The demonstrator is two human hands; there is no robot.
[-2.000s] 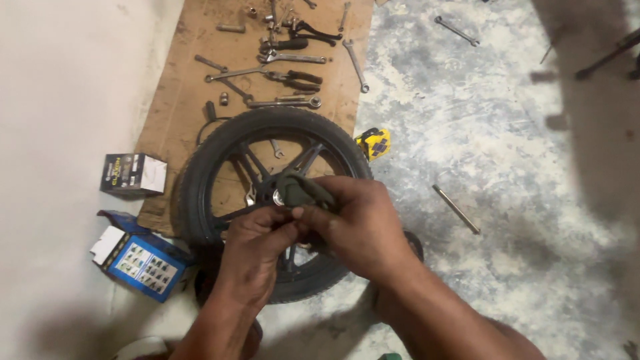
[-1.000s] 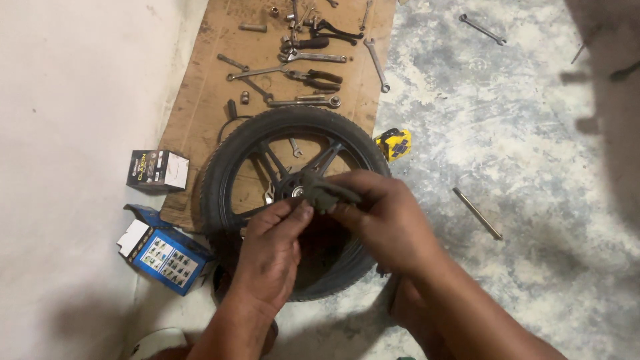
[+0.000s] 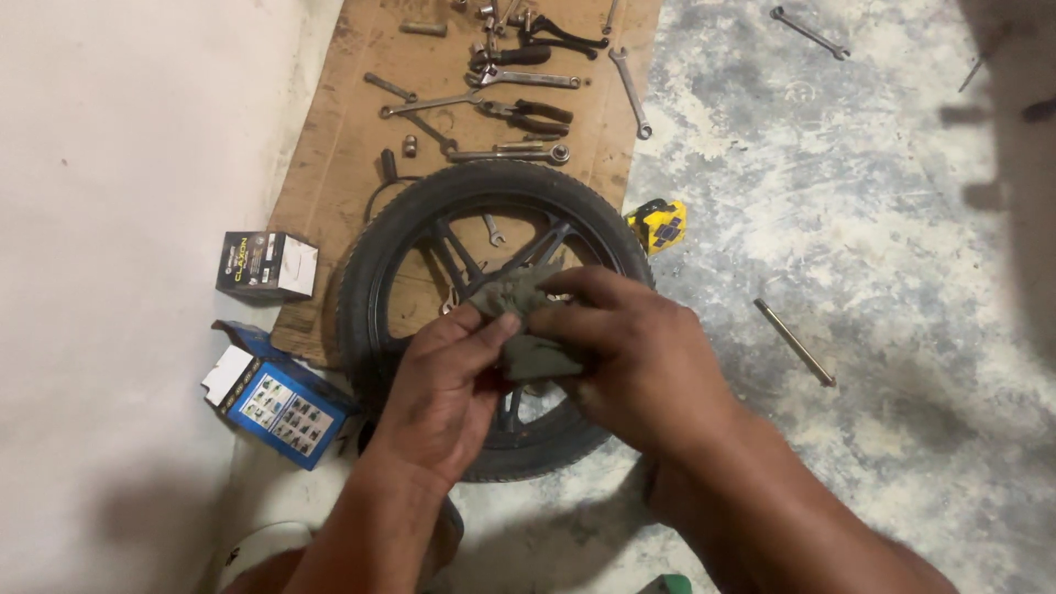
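A grey-green cloth (image 3: 540, 355) is bunched between my two hands, above the hub of a black spoked wheel with its tyre (image 3: 503, 177). My left hand (image 3: 441, 388) pinches the cloth's left side between thumb and fingers. From the right, my right hand (image 3: 631, 355) grips the same cloth, its fingers curled over it. Whether something small is wrapped inside cannot be told. The wheel lies flat, partly on a cardboard sheet (image 3: 322, 173), and the hands hide its hub. An open-ended wrench (image 3: 493, 231) shows through the spokes.
Beyond the wheel lie pliers (image 3: 536, 115), an adjustable wrench (image 3: 528, 78), a ratchet (image 3: 511, 154) and black levers (image 3: 565, 37). A black box (image 3: 264, 264) and a blue box (image 3: 289, 412) are at left. A yellow packet (image 3: 660, 224) and a metal axle rod (image 3: 794, 342) are at right.
The cloth has been turned and opened out between my hands; it was more tightly bunched in the earlier frames. Both hands stay over the wheel.
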